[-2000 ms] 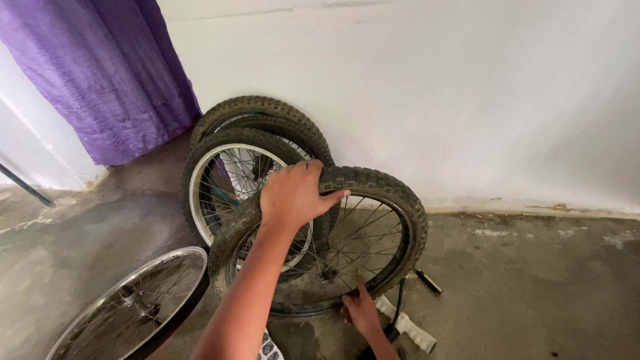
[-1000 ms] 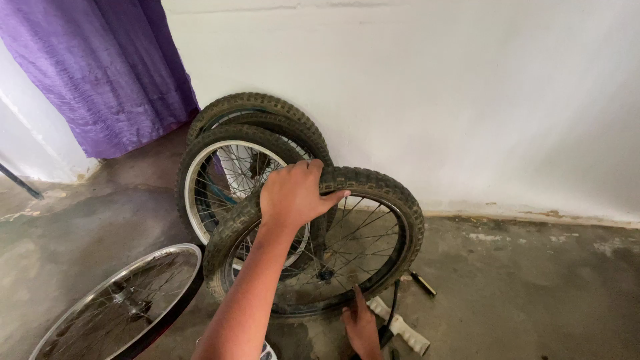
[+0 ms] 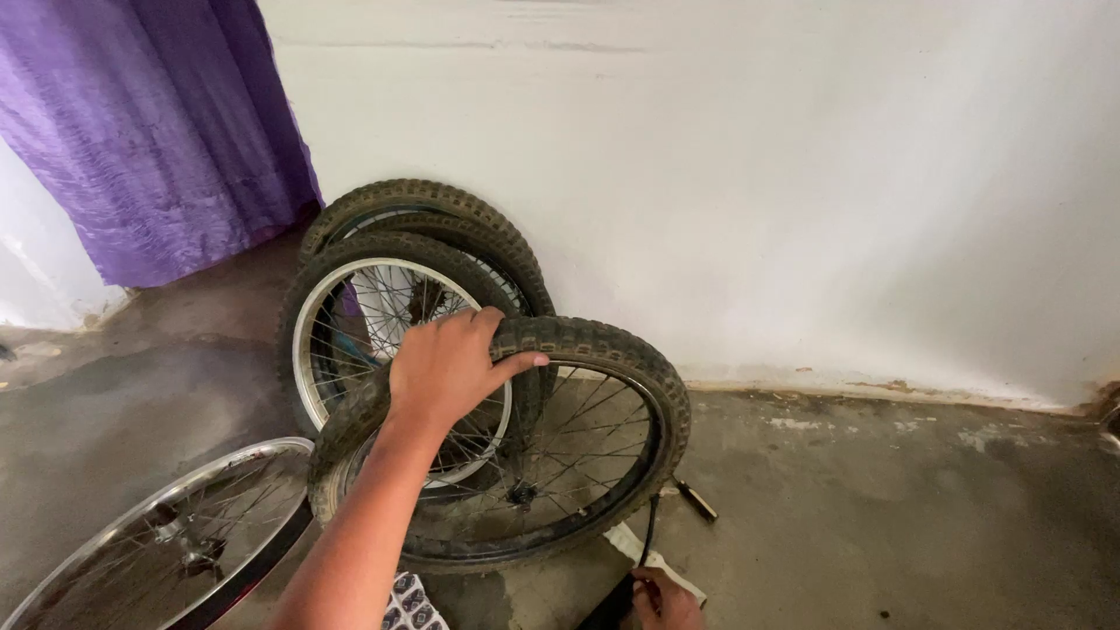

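My left hand (image 3: 451, 363) grips the top of a knobby bicycle tire (image 3: 612, 337) on a black spoked wheel, thumb over the inner edge. That wheel stands tilted on the floor, its hub (image 3: 521, 495) low in the middle. At the bottom edge my right hand (image 3: 667, 602) has bent fingers at a thin black hose (image 3: 650, 529), beside a dark object (image 3: 610, 604) mostly out of view; whether the fingers close on the hose is hard to tell. A pale strip (image 3: 623, 541) lies under the hose, and a small dark cylinder with a brassy end (image 3: 696, 500) lies to the right.
More wheels with tires, one with a silver rim (image 3: 306, 350), lean by the white wall (image 3: 744, 175). A bare silver-rimmed wheel (image 3: 105, 534) lies at lower left. A purple curtain (image 3: 166, 131) hangs at upper left. Patterned material (image 3: 411, 604) shows at the bottom edge.
My right hand has moved from the lower part of the wheel's rim down to the black hose near the bottom edge. My left hand keeps its hold on the tire.
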